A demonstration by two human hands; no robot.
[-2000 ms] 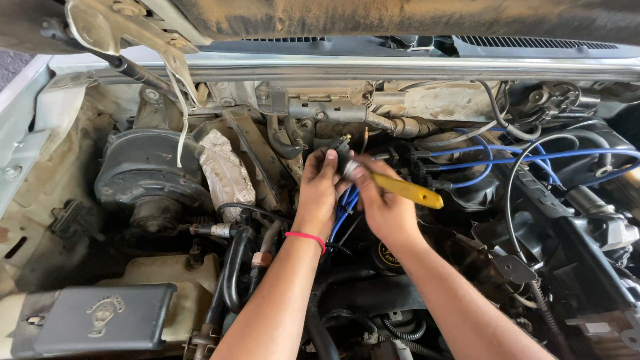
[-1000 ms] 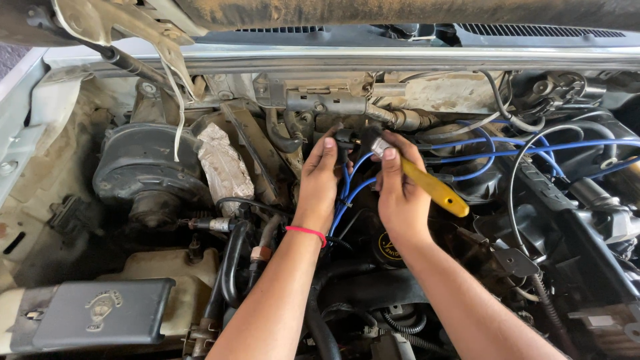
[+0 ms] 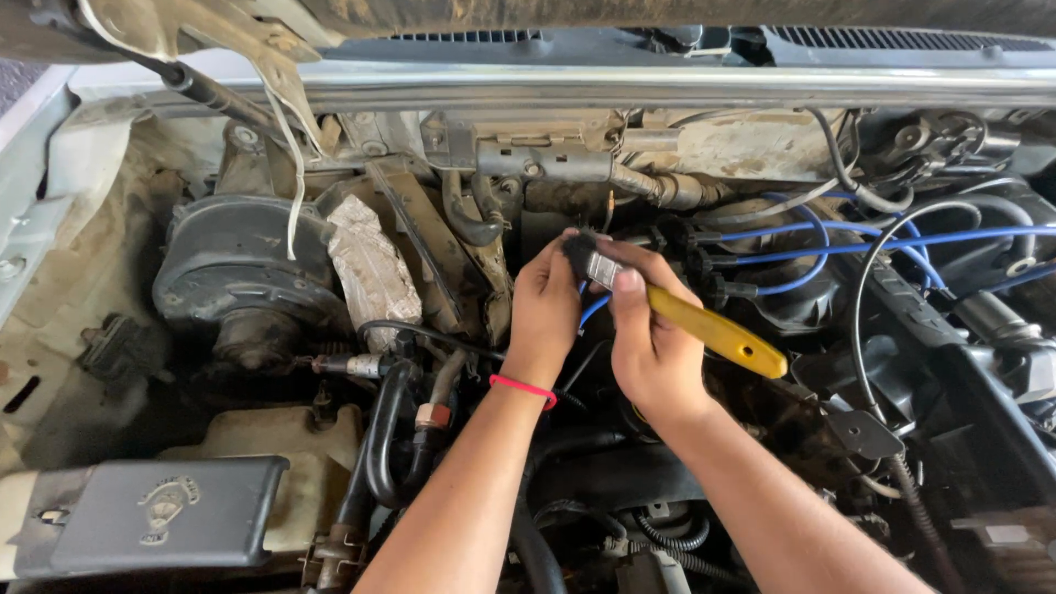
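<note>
My right hand (image 3: 660, 330) is closed around a paintbrush with a yellow handle (image 3: 718, 330), a metal ferrule and dark bristles (image 3: 580, 249). The bristles point up and left, at the fingertips of my left hand (image 3: 544, 305). That hand has a red band (image 3: 524, 388) at the wrist, and its fingers are curled at a small dark part mostly hidden by the fingers and bristles. Blue ignition wires (image 3: 792, 285) with black boots lie to the right of my hands, and a short blue length shows between them.
A black brake booster (image 3: 239, 256) and a foil-wrapped part (image 3: 375, 264) lie left. Below them are a black cover (image 3: 173, 511) and black hoses (image 3: 388, 437). The raised hood's underside (image 3: 660, 12) crosses the top, and a gas strut (image 3: 214, 95) stands upper left.
The brush's bristle end has come over to my left hand's fingertips; one second ago it stood a little apart, to the right. My hands are closer together than they were then.
</note>
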